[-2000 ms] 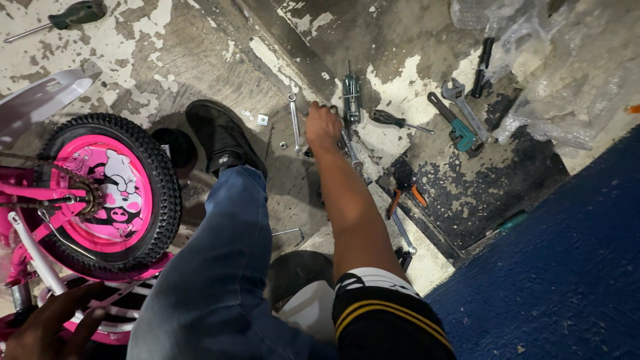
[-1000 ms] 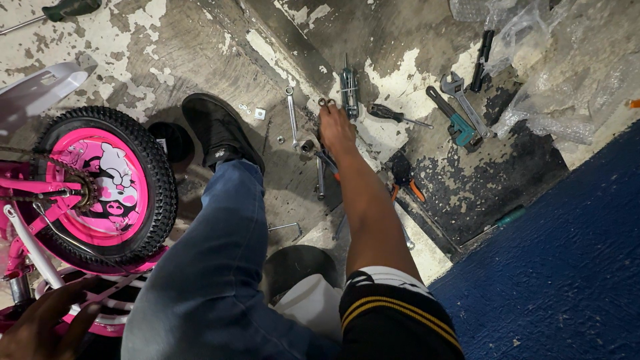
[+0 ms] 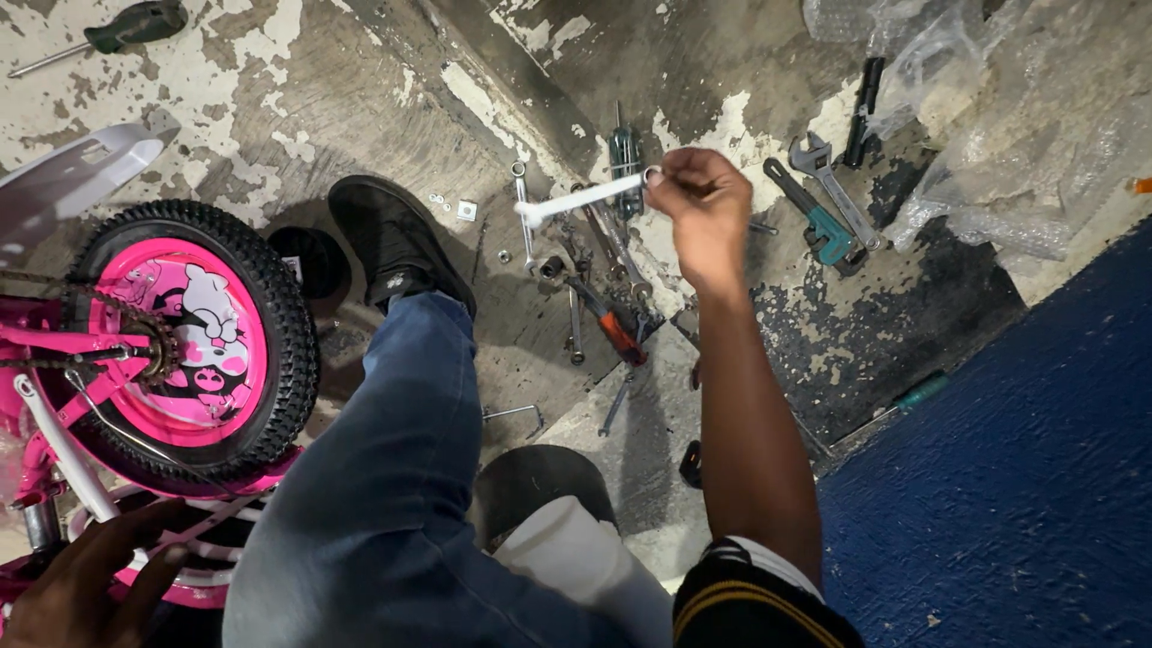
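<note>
My right hand [image 3: 706, 211] holds a combination wrench [image 3: 589, 195] by its ring end, above a pile of tools on the floor. The wrench's far end is blurred and points left. My left hand [image 3: 99, 571] rests at the lower left on a small pink bicycle [image 3: 112, 369], beside its wheel [image 3: 193, 342]; whether its fingers grip a part cannot be told. Below the held wrench lie another combination wrench [image 3: 524, 216], an orange-handled tool [image 3: 616, 333] and several more wrenches. A bundle of green-handled screwdrivers [image 3: 623, 153] lies just behind the wrench.
A pipe wrench [image 3: 823, 225] and an adjustable wrench [image 3: 837, 184] lie right of my hand, near bubble wrap [image 3: 999, 180]. A blue wall [image 3: 1008, 450] borders the lower right. A screwdriver [image 3: 135, 25] lies upper left. My shoe [image 3: 396, 238] stands between wheel and tools; a white container [image 3: 576, 549] stands by my leg.
My right hand was down among the tools; now it is raised and farther right, with a wrench in its fingers. My left hand remains at the bicycle.
</note>
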